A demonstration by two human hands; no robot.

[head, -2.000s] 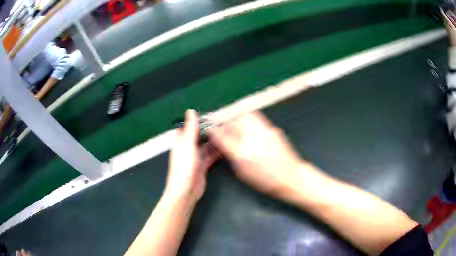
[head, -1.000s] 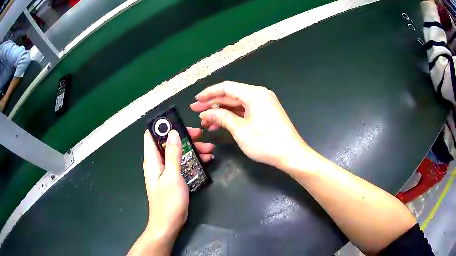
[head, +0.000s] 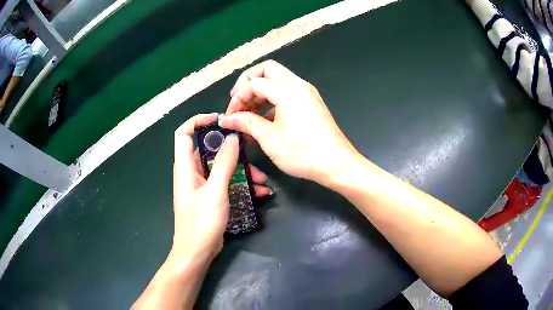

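My left hand (head: 209, 194) holds an open black phone unit (head: 241, 209) upright above the dark green bench. A round speaker with a pale ring (head: 214, 140) shows at its top end, with a green circuit board strip in the middle and a speckled section below. My left thumb lies on the unit just right of the speaker. My right hand (head: 285, 121) is at the unit's top edge, thumb and fingertip pinched on a tiny pale part (head: 222, 118), mostly hidden by the fingertips.
A green conveyor belt (head: 151, 54) runs beyond the whitish edging (head: 200, 85) and carries another dark unit (head: 56, 104). A pale metal post (head: 36, 158) stands at left. A neighbour's striped sleeve (head: 512, 51) is at upper right, another person's arm at upper left.
The right hand has moved left to the unit's top edge with the tiny part. The left index finger now reaches the top edge, and the thumb has moved right. The belt unit shifted left in view.
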